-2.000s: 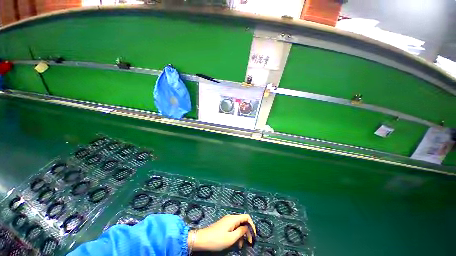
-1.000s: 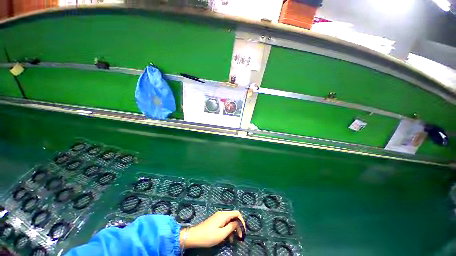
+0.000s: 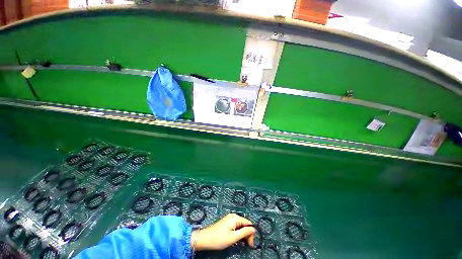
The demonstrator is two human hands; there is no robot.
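Observation:
My left hand point(image 3: 225, 233), bare in a blue gathered sleeve, reaches in from the bottom left over a clear plastic tray point(image 3: 219, 195). Its fingers are bent and closed on the edge of a black ring point(image 3: 257, 236) at tray level; the fingers hide part of the ring. Black rings lie in the tray's other pockets, such as one near its right side point(image 3: 295, 230). The sleeve covers the tray's lower left part, and the frame cuts off its near edge. My right hand is not in view.
More clear trays point(image 3: 83, 172) with black rings lie at left on the dark green surface point(image 3: 364, 202). Behind stands a green partition point(image 3: 324, 66) with a blue cloth item point(image 3: 166, 95), an instruction sheet point(image 3: 223, 115) and a small tag point(image 3: 375, 124).
The view swings right, then partly back left. My left hand stays over the same part of the tray, its fingertips slightly further right among the pockets. The rings around it look unmoved.

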